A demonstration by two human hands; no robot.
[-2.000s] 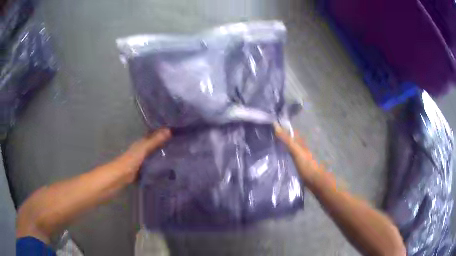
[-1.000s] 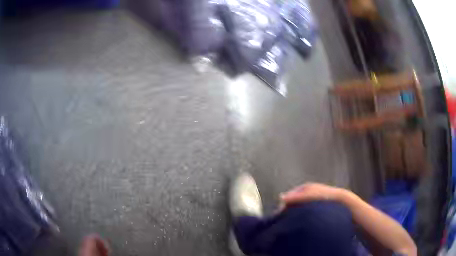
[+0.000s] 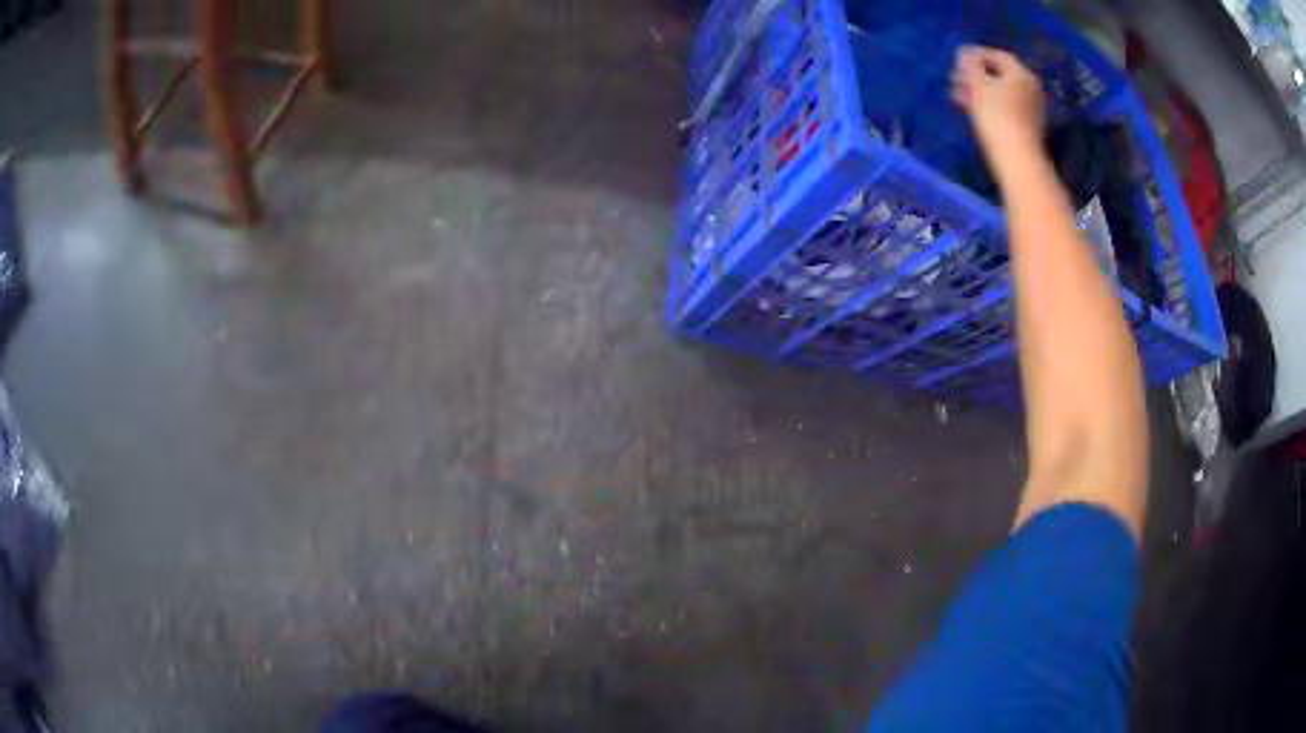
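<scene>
A large blue plastic crate (image 3: 845, 287) with lattice sides stands on the floor at the upper right. Blue and dark cloth-like material (image 3: 917, 79) lies inside it. My right hand (image 3: 1000, 93) is over the crate's opening with its fingers curled; the arm reaches across the crate's near rim. The picture is too soft to tell whether the fingers hold anything. My left hand is out of the picture.
Brown wooden stool legs (image 3: 215, 115) stand at the upper left. Shiny bagged packs (image 3: 29, 530) lie at the left edge. The speckled grey floor (image 3: 473, 430) spans the middle. A dark round thing (image 3: 1246, 361) is beside the crate at the right.
The view has turned from the bagged stack, which both hands held, to the crate. My right hand has moved from beside my leg to over the crate. My left hand has left the picture.
</scene>
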